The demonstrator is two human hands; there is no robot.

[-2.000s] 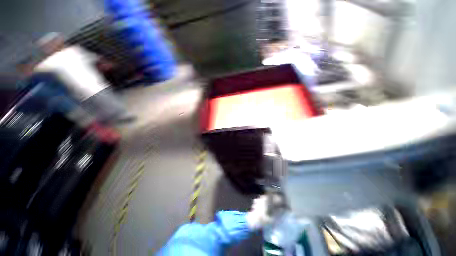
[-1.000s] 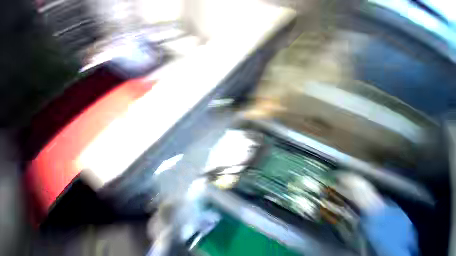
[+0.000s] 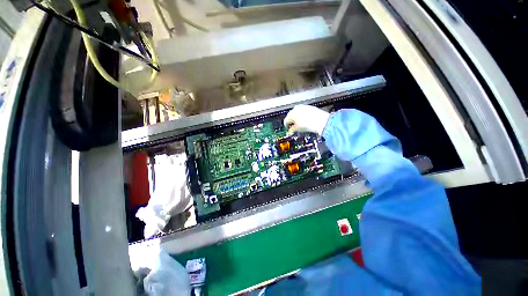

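A green circuit board (image 3: 234,165) lies parts side up between two silver conveyor rails. Orange-and-black coils (image 3: 293,167) and pale round parts show on its right half. My right hand (image 3: 305,121), in a whitish glove with a blue sleeve, is at the board's upper right edge with its fingers curled down; what lies under the fingertips is hidden. My left hand (image 3: 159,274), in a white glove, is at the bottom left by the near rail, partly cut off by the picture's edge. A small white labelled tube (image 3: 197,272) lies beside it on the green front panel; its fingers are not clear.
The far rail (image 3: 260,107) and near rail (image 3: 255,225) run along the board. A crumpled white heap (image 3: 168,191) lies left of the board. The front panel (image 3: 260,260) bears a red button (image 3: 344,227). Machine frame posts stand left and right; cables hang at upper left.
The view has turned from the floor and red-lined tote to the open machine and is now sharper. My right hand now shows at the board's upper edge.
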